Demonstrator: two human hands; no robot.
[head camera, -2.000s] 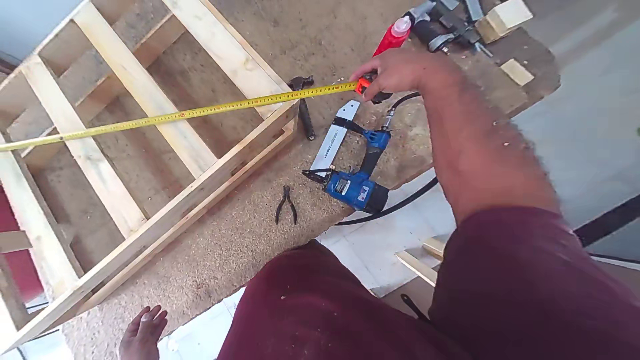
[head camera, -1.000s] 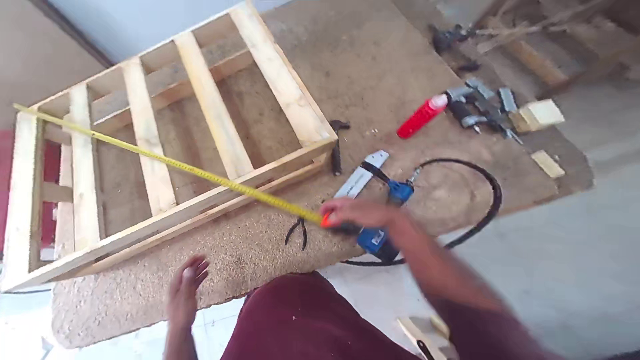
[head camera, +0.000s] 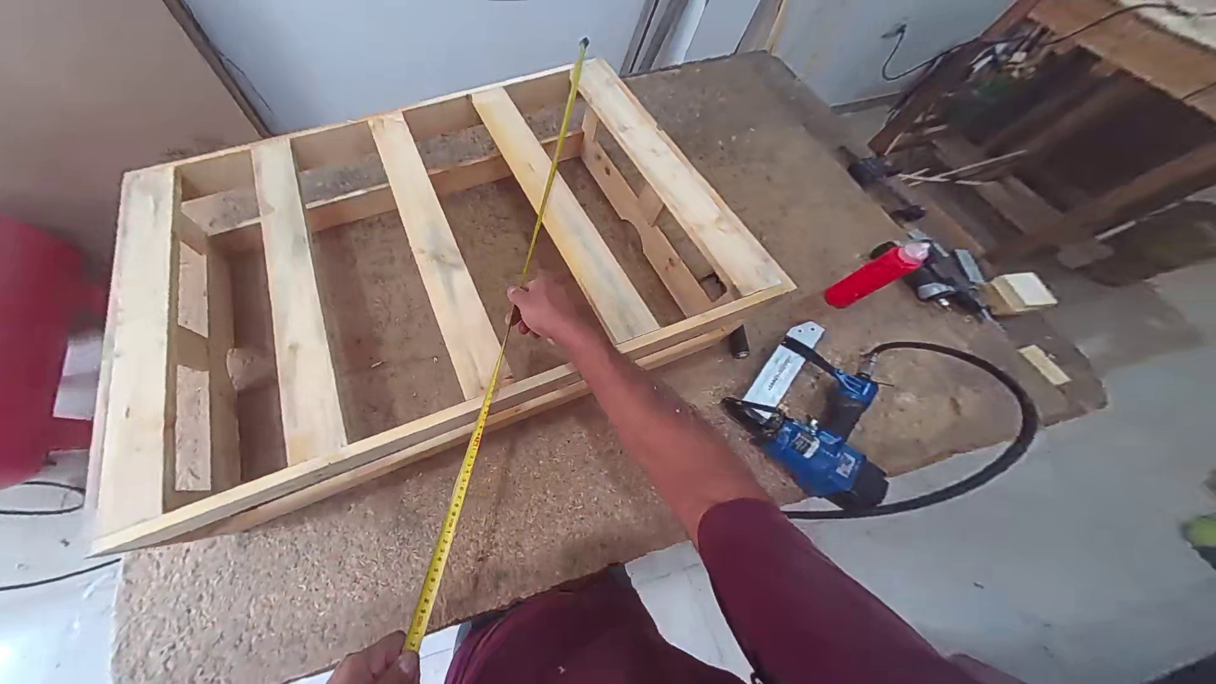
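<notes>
A slatted wooden pallet frame (head camera: 432, 252) lies on the particle-board worktop (head camera: 380, 556). The yellow tape measure blade (head camera: 454, 508) runs slantwise across it, its end rising just past the far edge near the right-hand slat. My right hand (head camera: 543, 309) reaches over the near rail and grips the blade between thumb and fingers, above the gap between two slats. At the bottom edge my left hand (head camera: 380, 660) holds the near part of the blade; the tape case is not visible. A blue pneumatic nailer (head camera: 822, 456) lies right of the frame.
Beside the nailer are its black hose (head camera: 1031, 418) and a pale metal plate or bar (head camera: 784, 366). A red bottle (head camera: 876, 275), tools (head camera: 940, 285) and wood offcuts (head camera: 1024, 293) lie at the right. A dark handle (head camera: 738, 342) pokes out by the frame's corner. A wooden bench (head camera: 1121, 57) stands behind.
The blade ran to the frame's far left side; now it crosses toward the far right edge. My right hand has moved from the tape case onto the blade, and my left hand, empty before, now holds the blade.
</notes>
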